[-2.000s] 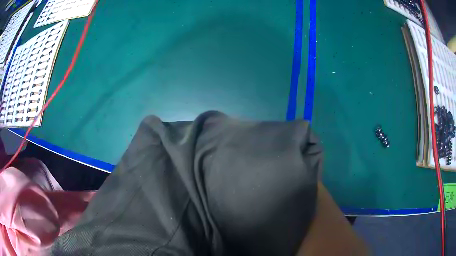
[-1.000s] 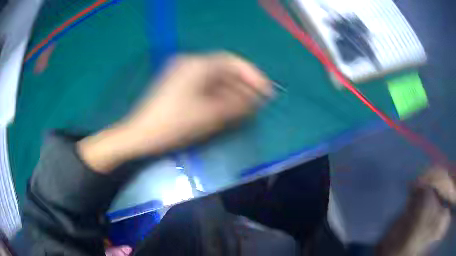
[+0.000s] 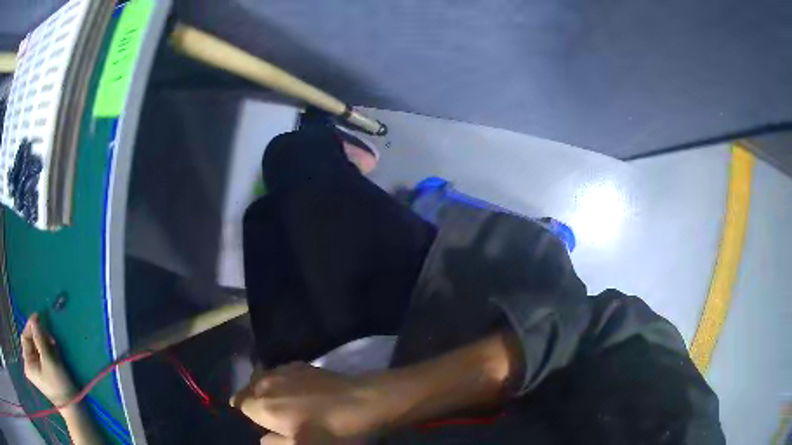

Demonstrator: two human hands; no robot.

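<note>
The view is turned sideways, with the table at the left. My left hand (image 3: 42,358) is small at the lower left, over the green mat (image 3: 54,261). A short black piece (image 3: 60,302) lies on the mat just off its fingertips; whether the hand holds anything is unclear. My right hand (image 3: 304,401) is low, off the table edge and in front of my lap, fingers curled. The red wire (image 3: 117,365) crosses the mat and edge and drops close to its fingers. A grip on it cannot be made out. No probe can be made out.
A tray stack (image 3: 65,113) with a black heap (image 3: 25,178) stands at the upper left beside a green label (image 3: 120,61). Pale bars run below the table. Blue objects (image 3: 434,185) and a yellow line (image 3: 728,252) show on the floor.
The view has swung to the right and down, from the mat to my lap and the floor. My right hand has come from the picture's edge into the lower middle; my left is now far left.
</note>
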